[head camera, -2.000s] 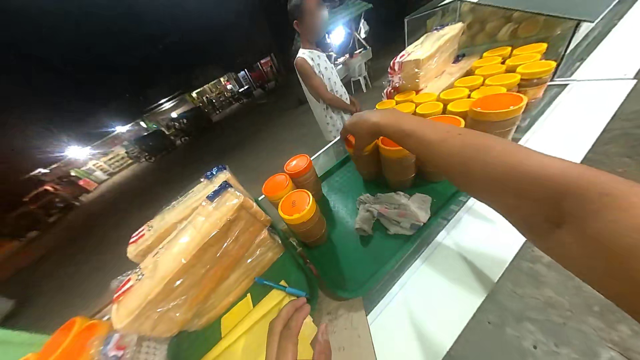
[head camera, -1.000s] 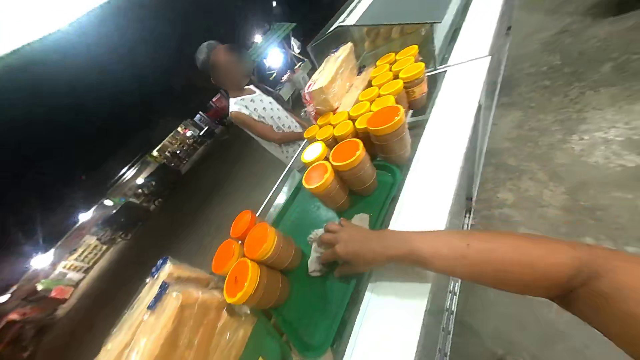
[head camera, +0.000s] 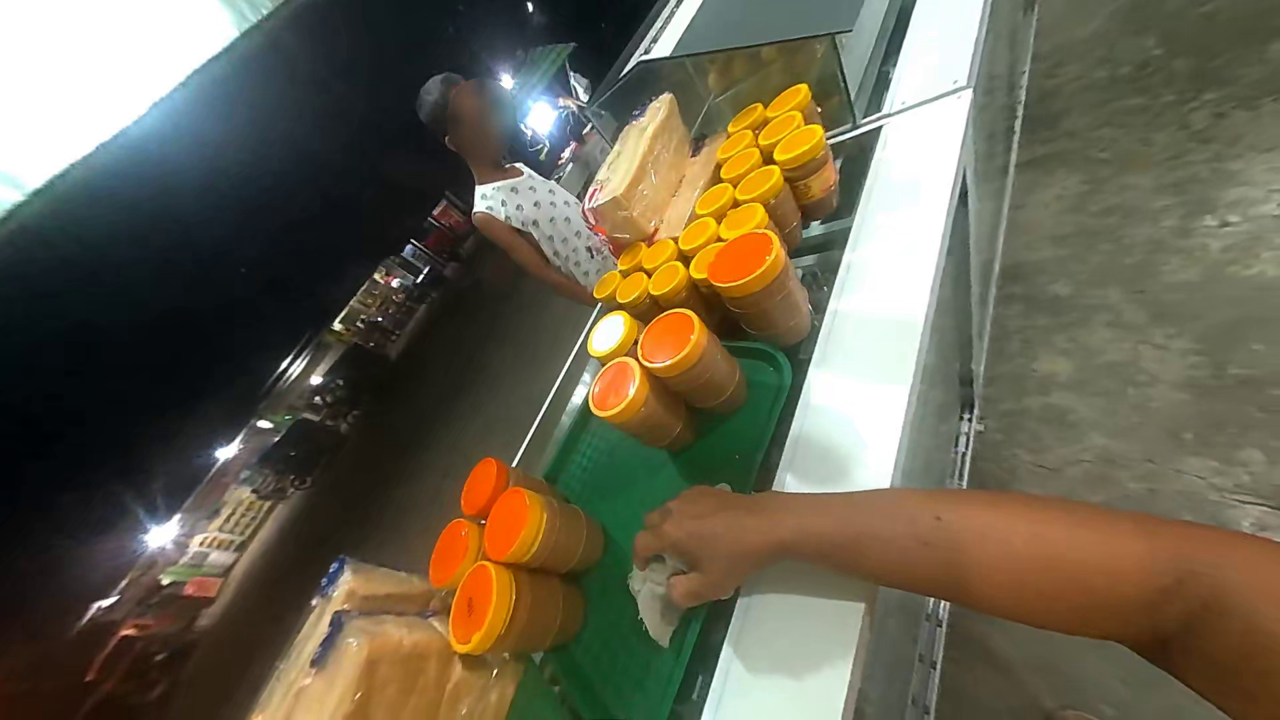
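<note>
My right hand (head camera: 700, 545) is shut on a crumpled whitish cloth (head camera: 657, 600), pressed on a green plastic tray (head camera: 625, 500). Left of it on the tray stand several brown-filled jars with orange and yellow lids, among them a large jar (head camera: 530, 608). Beyond the hand, at the tray's far part, are two more orange-lidded jars (head camera: 705, 365) and a jar with a white-topped yellow lid (head camera: 612, 336). My left hand is out of view.
Bagged loaves of bread (head camera: 385, 665) lie at the lower left. Several yellow-lidded jars (head camera: 765, 190) and bagged bread (head camera: 645, 170) stand farther along, before a glass case (head camera: 730, 75). A white counter edge (head camera: 860, 350) runs beside the tray. A person (head camera: 540, 215) stands across the counter.
My right hand has left the jars at the tray's far part and taken hold of the cloth, which lay loose on the tray. My left hand has gone out of view. The view has turned.
</note>
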